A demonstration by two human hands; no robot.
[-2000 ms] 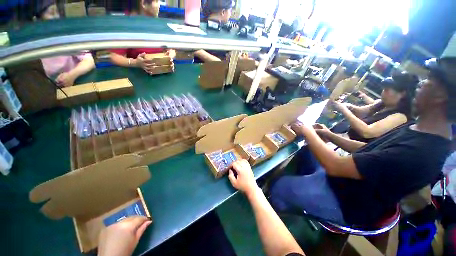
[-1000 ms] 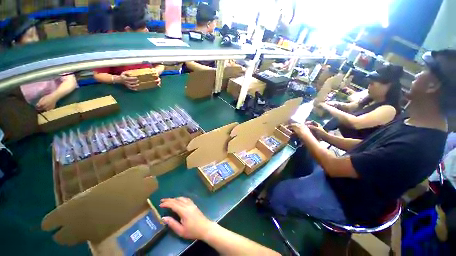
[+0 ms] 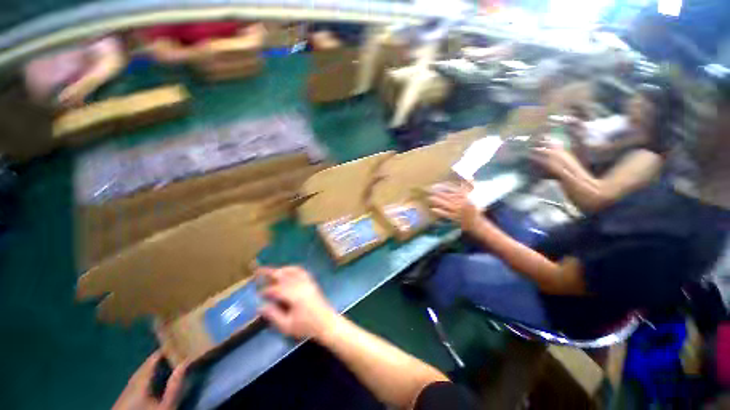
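Note:
The picture is blurred. An open small carton (image 3: 186, 335) lies at the near table edge, its wide lid (image 3: 180, 260) standing up behind it. A blue printed card (image 3: 234, 312) lies inside. My left hand (image 3: 152, 386), cut off by the bottom edge, holds the carton's near left corner between thumb and fingers. My right hand (image 3: 294, 303) is at the carton's right end, fingers bent at its wall; blur hides whether it grips. Two more open cartons (image 3: 350, 239) with blue and white contents stand to the right.
A divider box (image 3: 192, 192) with bagged units stands behind the cartons. Closed cartons (image 3: 120, 112) lie at the far left. A neighbour's hand (image 3: 452, 202) reaches to the farther carton at right, white paper (image 3: 478, 157) beside it. People sit across the table.
My left hand has come into view at the carton's left corner. My right hand, earlier at the row of cartons, is at this carton's right end. The neighbour's hand now reaches the row's far end.

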